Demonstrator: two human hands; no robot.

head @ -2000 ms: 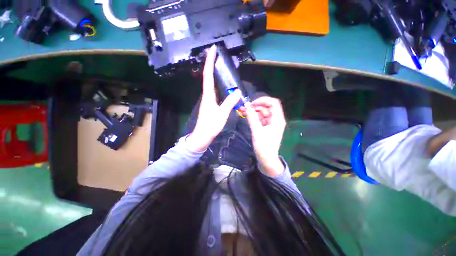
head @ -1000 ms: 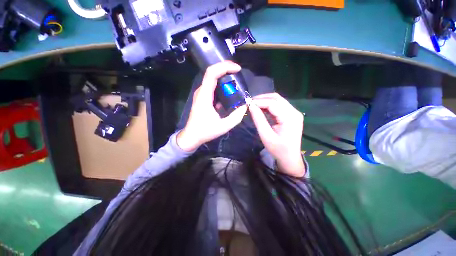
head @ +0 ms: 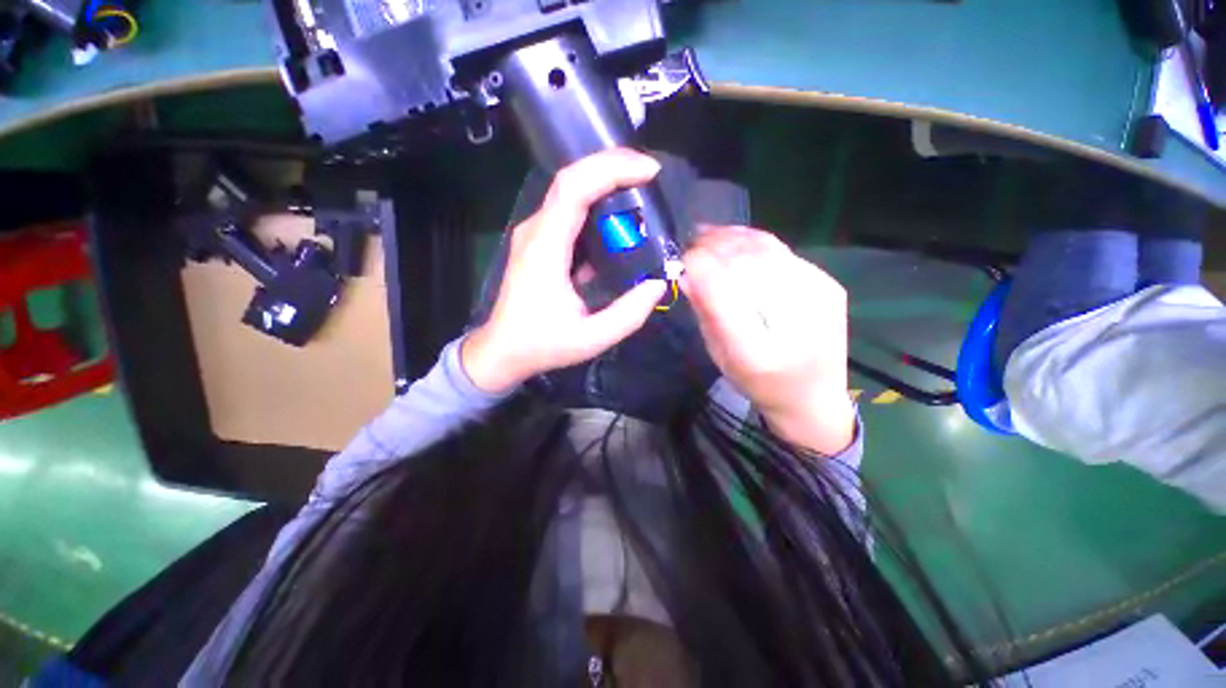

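Observation:
A black camera body unit (head: 403,67) lies at the bench's front edge, its top cut off by the picture's edge. Its black barrel (head: 558,101) projects over the edge towards me, with a blue band near the end. My left hand (head: 562,289) is wrapped around the barrel's end. A small white connector (head: 674,269) with a yellow wire shows at the barrel's tip. My right hand (head: 766,316) is beside the tip with its fingers bent together at the connector; whether they grip it is hidden.
A black parts bin (head: 148,403) with cardboard lining and black parts stands on the floor at left, beside a red stool (head: 41,323). Another unit's end with yellow wire (head: 114,24) is at upper left. A person's sleeve (head: 1116,376) and blue stool rim are at right.
The view has moved closer to the barrel. My left hand has shifted from along the barrel to around its end. My right hand's fingers have curled in more at the tip.

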